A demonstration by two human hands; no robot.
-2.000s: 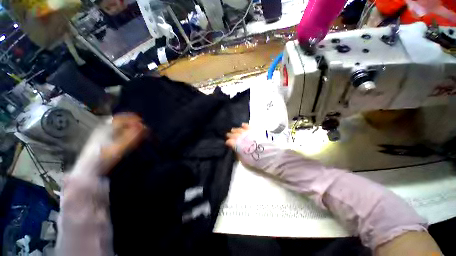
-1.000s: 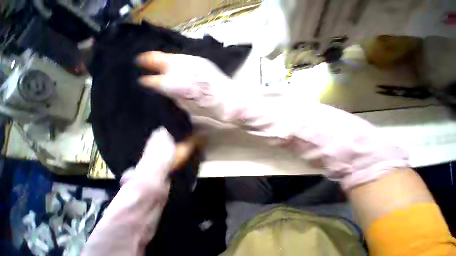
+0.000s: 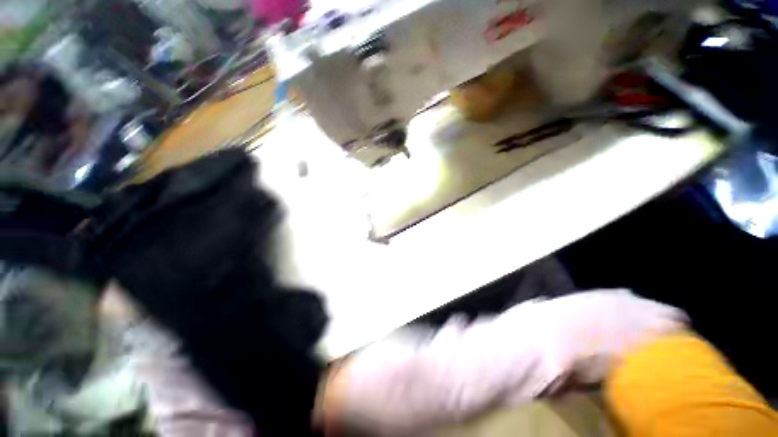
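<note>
The frame is strongly blurred. A black garment (image 3: 205, 247) lies bunched left of the sewing machine (image 3: 401, 68) and hangs over the front edge of the white table (image 3: 503, 218). My left hand (image 3: 115, 303) is a blurred patch at the garment's lower left side, its fingers not clear. My right hand (image 3: 334, 394) is low in the picture against the garment's lower right edge, its fingers hidden or smeared. Whether either hand grips the cloth cannot be told. The lit needle area (image 3: 384, 154) shows no black cloth under it.
Black snips (image 3: 536, 135) lie on the machine bed under the arm, with scissors (image 3: 670, 121) farther right. A yellow-brown container (image 3: 495, 92) stands behind the snips. A pink cone (image 3: 277, 10) shows at the top. Blurred pale scraps (image 3: 77, 393) are lower left.
The view has swung right, shifting the machine left in the picture. My right forearm has drawn back from across the table to its front edge. My hands are now farther apart, either side of the garment's lower part.
</note>
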